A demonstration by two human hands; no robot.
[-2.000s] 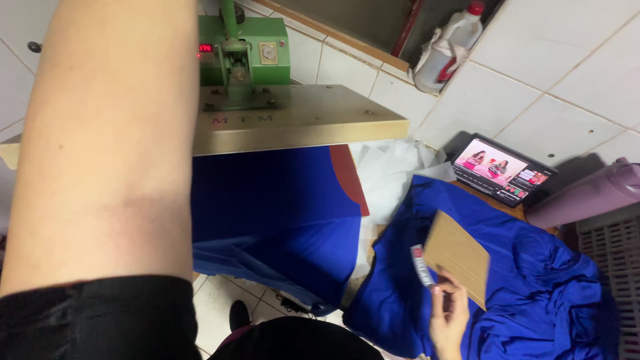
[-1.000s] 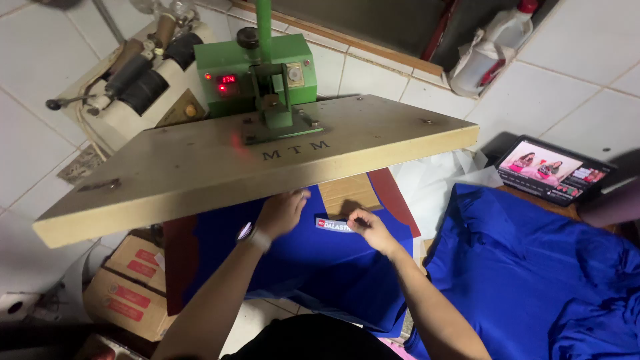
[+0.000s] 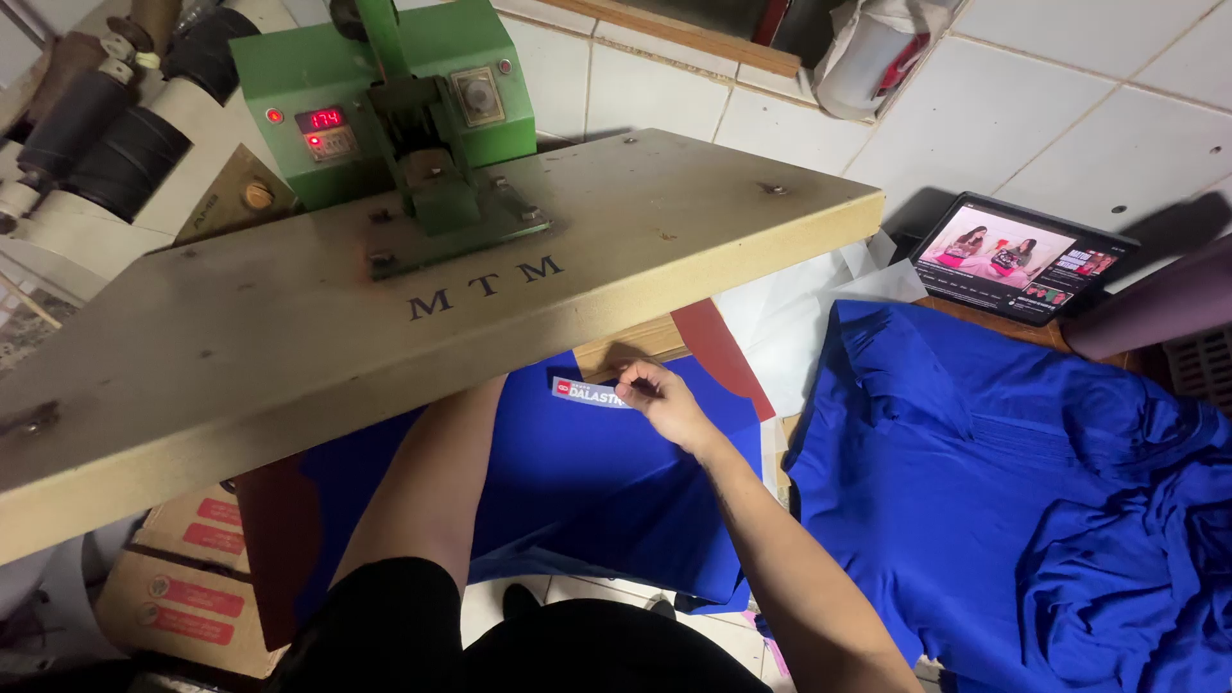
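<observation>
Above the work stands the raised upper platen (image 3: 597, 250) of a green heat press (image 3: 385, 96). Below it a blue fabric garment (image 3: 597, 462) is spread over the reddish-brown lower pad (image 3: 727, 361). My right hand (image 3: 664, 399) pinches the right end of a printed transfer strip (image 3: 582, 391) between thumb and finger, low over the garment. Just behind that hand lies a piece of brown cardboard (image 3: 630, 345), partly under the platen. My left forearm reaches up beneath the platen, which hides my left hand.
More blue garments (image 3: 924, 452) are heaped at the right, beside a tablet (image 3: 1020, 260) and a purple bottle (image 3: 1165, 279). Cardboard boxes (image 3: 183, 597) stand at the lower left. Another machine with black rollers (image 3: 125, 144) is at the upper left.
The strip and cardboard, over the right-hand garments two seconds ago, are now over the garment on the press. My left hand, visible one second ago, has gone under the platen. The view has shifted.
</observation>
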